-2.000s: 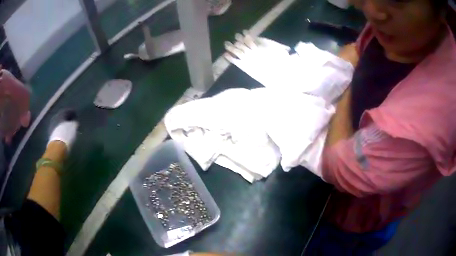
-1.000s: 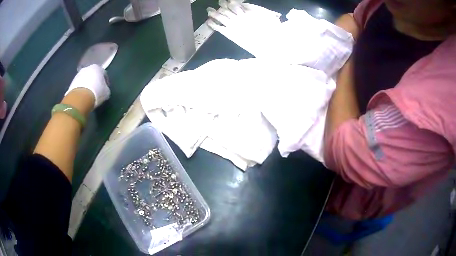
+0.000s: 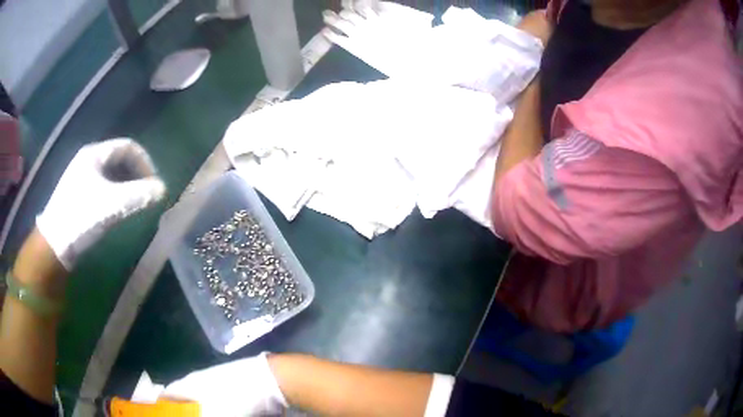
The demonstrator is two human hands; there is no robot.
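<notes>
My left hand [image 3: 102,199], in a white knit glove, is over the green belt at the left with its fingers curled round a dark gap. I cannot tell whether it holds anything. My right hand [image 3: 232,389], also gloved, reaches in from the lower right and is closed on a yellow-orange screwdriver [image 3: 155,408], partly cut off by the bottom edge. A clear tub [image 3: 184,269] of small silvery screws stands on the dark green bench between my hands. A flat white oval plate [image 3: 180,70] lies on the belt beyond my left hand.
White cloths [image 3: 350,147] lie heaped behind the tub. A flat white glove [image 3: 352,23] is at the back. A pale upright [image 3: 276,45] stands at the belt's edge rail. A person in a pink top [image 3: 627,163] sits close on the right, a forearm by the cloths.
My left hand has come back from beside the oval plate, nearer to me. My right hand has come into view with the screwdriver. The camera view has shifted.
</notes>
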